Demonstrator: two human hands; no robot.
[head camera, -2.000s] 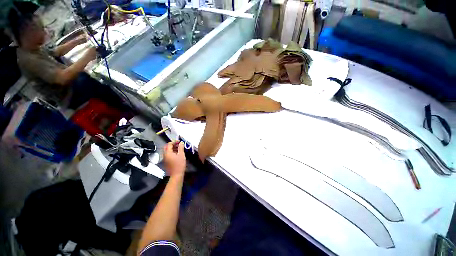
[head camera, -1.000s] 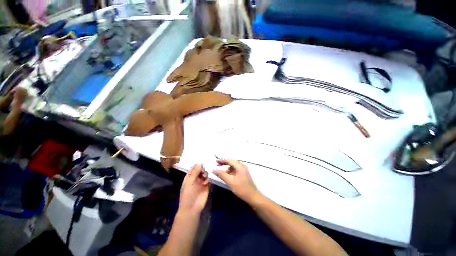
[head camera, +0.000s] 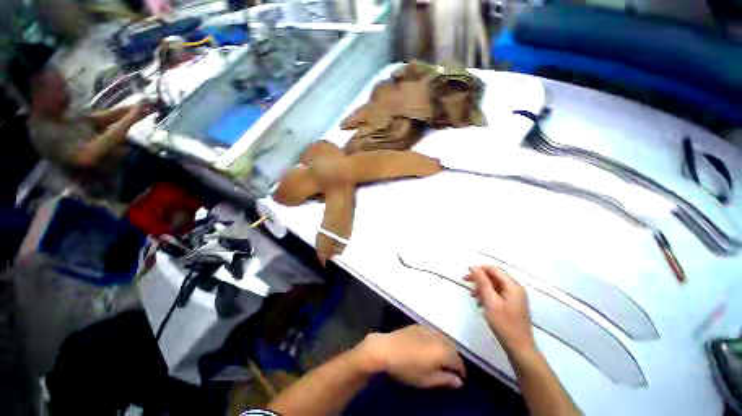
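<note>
Two pale curved pieces with thin dark edges lie on the white table, in front of me. My right hand is over their left part, fingertips close together at a dark edge line. Whether it grips a piece cannot be told. My left hand is at the table's front edge, left of the right hand, with curled fingers; its inside is hidden. Brown curved strips lie crossed at the table's left corner. A narrow white band lies across the lower end of one strip.
A crumpled brown pile lies behind the crossed strips. A dark-edged bundle, a black loop and a red-dark pen-like item lie to the right. The iron is cut off at right. A person sits back left.
My hands were close together beside the brown strip's lower end. They are now apart and farther right, the right one over the pale pieces. The view has also shifted.
</note>
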